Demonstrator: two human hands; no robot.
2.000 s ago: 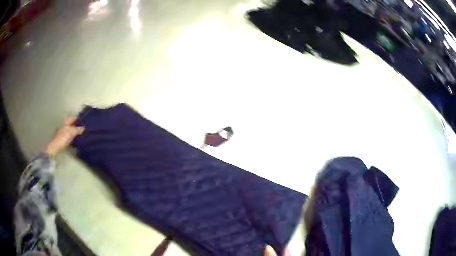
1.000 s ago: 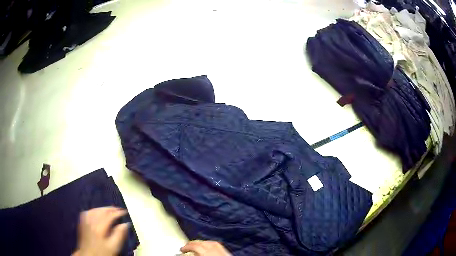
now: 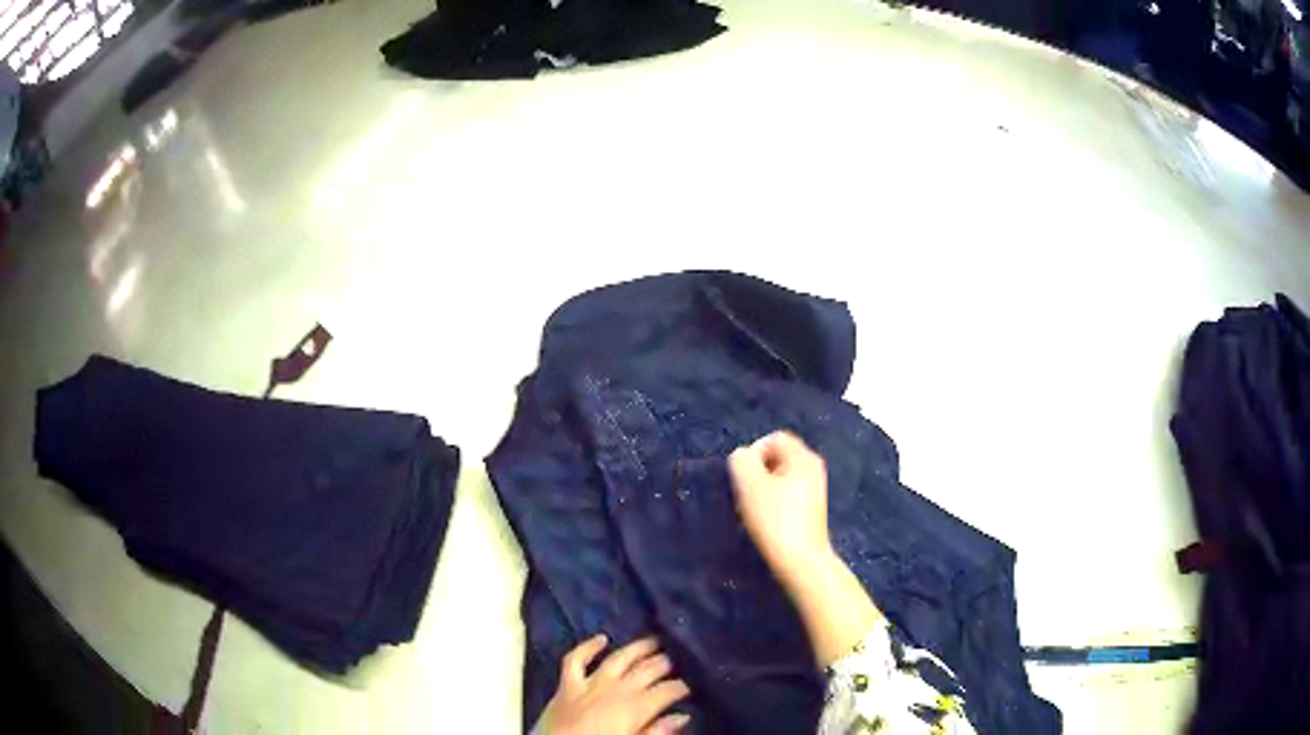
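Observation:
A loose pile of navy quilted garment pieces (image 3: 675,531) lies in front of me. My left hand (image 3: 618,695) rests on its near left part with the fingers spread, cut off by the bottom edge. My right hand (image 3: 783,495) is over the middle of the pile, fingers curled; whether cloth is pinched in them cannot be told. A flat stack of navy pieces (image 3: 266,503) with layered edges lies at the left. A dark red tie strip (image 3: 300,359) passes under it, showing at its far and near sides.
A navy bundle (image 3: 1250,503) with a dark red tab (image 3: 1197,557) stands at the right edge. A blue-and-black strip (image 3: 1113,653) lies between it and the garment pile. Black pieces (image 3: 553,36) lie on the far side of the cream table (image 3: 1006,287).
The view has turned left, so the left stack shows whole. My left hand has moved from that stack onto the garment pile. My right hand has moved farther in over the pile.

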